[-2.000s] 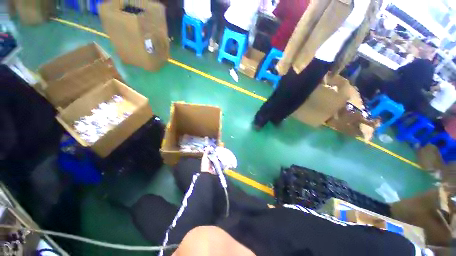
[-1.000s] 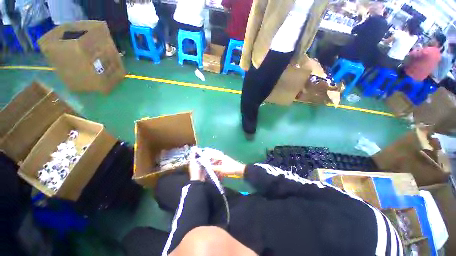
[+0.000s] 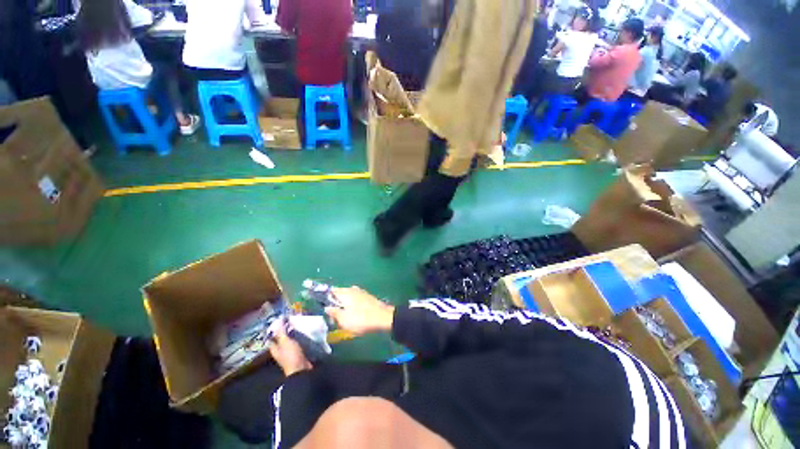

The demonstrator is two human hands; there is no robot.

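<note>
My left hand (image 3: 288, 349) is over the near right edge of the open carton (image 3: 169, 351), its fingers on a crumpled white-and-grey piece (image 3: 309, 331), perhaps cloth or a clear bag. My right hand (image 3: 361, 311) is just to its right, closed on a small silver-and-dark item (image 3: 319, 292) that sticks out beyond the fingers. Blur hides whether this is a fan or a tool. Silvery, clear-looking pieces (image 3: 246, 338) lie in the bottom of the carton.
A neighbouring carton (image 3: 72, 368) holds small white-and-dark parts. Black trays (image 3: 491, 267) and a divided parts tray (image 3: 566, 298) are at right. A person (image 3: 474, 79) in a tan coat stands ahead; others sit on blue stools (image 3: 226, 110).
The view has swung right, so the cartons sit lower and further left. My hands have moved slightly apart, with the silver-and-dark item now visible in the right. The standing person's legs have shifted.
</note>
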